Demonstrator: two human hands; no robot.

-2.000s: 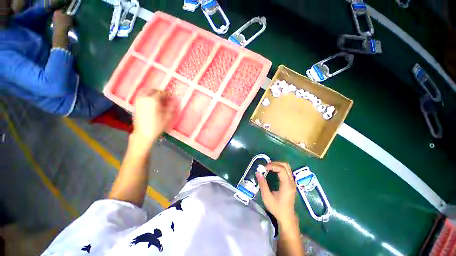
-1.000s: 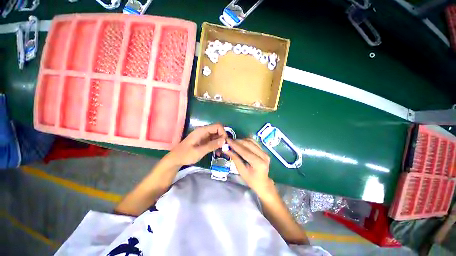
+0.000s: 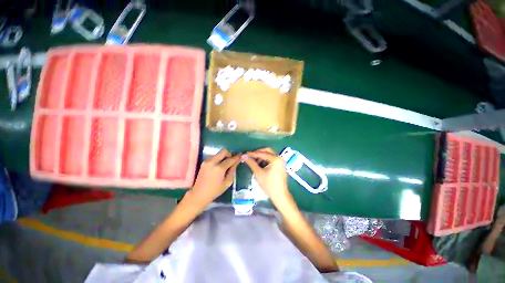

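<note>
My left hand (image 3: 215, 176) and my right hand (image 3: 269, 170) meet at the bench's near edge, fingertips together. They pinch a tiny pale piece (image 3: 244, 158), probably a white ring; the view is blurred. A loop-shaped unit (image 3: 243, 200) lies below the fingertips with its blue-and-white end towards me; its far end is hidden by the hands. Another loop-shaped unit (image 3: 305, 171) lies just right of my right hand. The open carton (image 3: 254, 105) beyond the hands holds white rings. The pink-red sorting tray (image 3: 117, 116) is at left, with small fittings in some pockets.
More loop-shaped units (image 3: 124, 25) lie along the bench's far side. A neighbour's pink-red tray (image 3: 468, 185) is at the right edge. Red stools (image 3: 418, 249) and clear bags (image 3: 354, 228) are below the bench edge. Blue clothing of a person shows at far left.
My left hand has come from the sorting tray to meet my right hand over the near loop-shaped unit. The camera view has turned, so the tray and carton now sit straighter.
</note>
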